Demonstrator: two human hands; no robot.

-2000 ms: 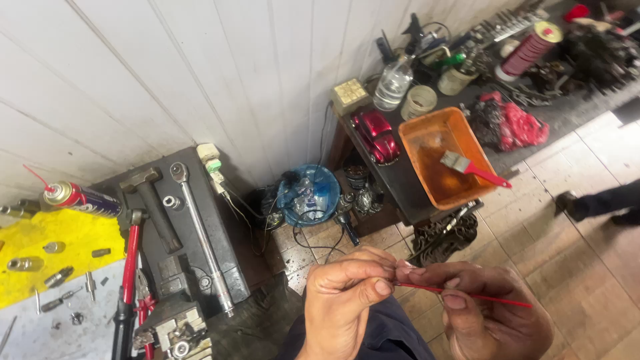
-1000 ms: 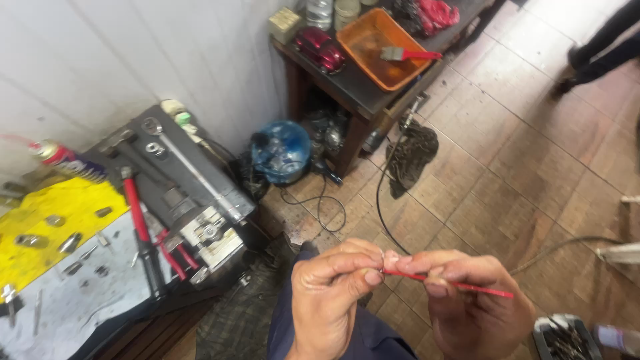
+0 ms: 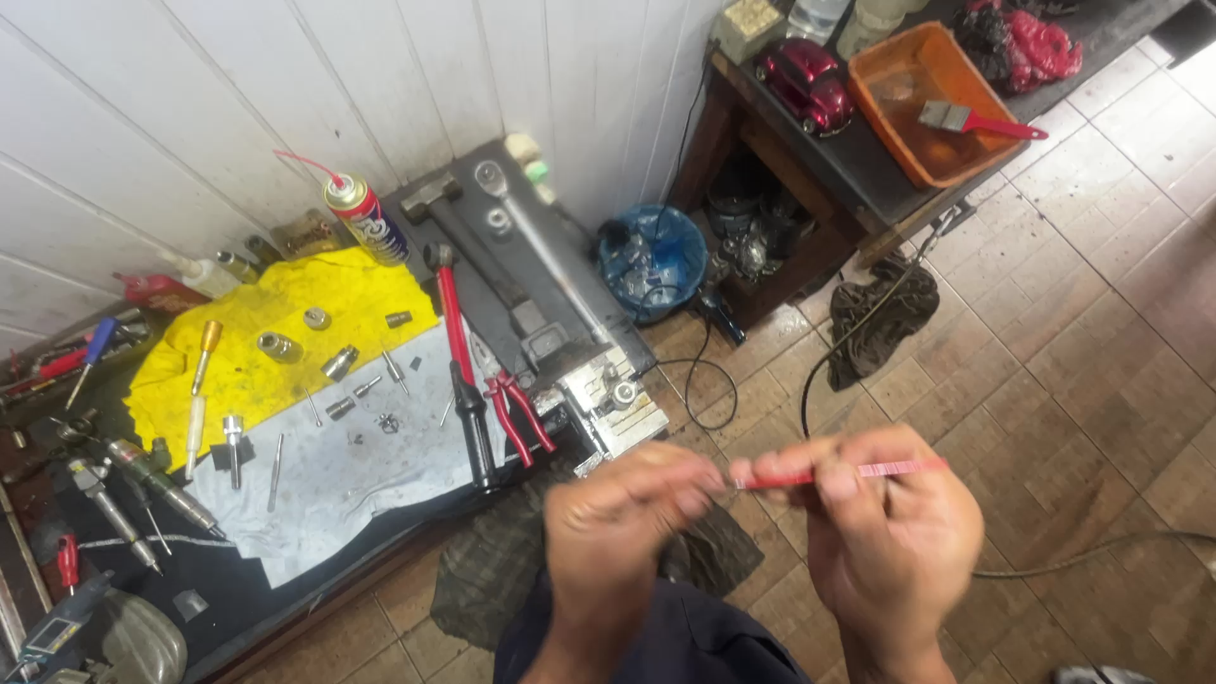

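Observation:
A thin red strip [image 3: 898, 468] with whitish marks along part of it lies between the fingers of my right hand [image 3: 888, 532], at the lower right of centre. My left hand [image 3: 617, 532] is at the strip's left end, fingers bent and close together; blur hides whether they grip it. Left of my hands, a bench vise [image 3: 617, 399] stands at the bench corner, beside red-handled pliers [image 3: 518, 413] and a long red and black tool handle [image 3: 461, 361]. Sockets [image 3: 277, 346] and small metal parts rest on the yellow cloth [image 3: 247, 304] and the pale cloth [image 3: 313, 494].
A ratchet wrench [image 3: 546, 252], a hammer [image 3: 475, 247] and a spray can [image 3: 366, 218] are on the bench. Beyond stand a blue bin [image 3: 651, 261] and a table with an orange tray [image 3: 879, 95], a paintbrush [image 3: 978, 121] and a red model car [image 3: 806, 84]. A dark rag [image 3: 879, 318] and cables lie on the tiled floor.
The view has swung left, bringing more of the tool bench into sight. My left hand's fingertips have shifted from around the strip's left part to its very end.

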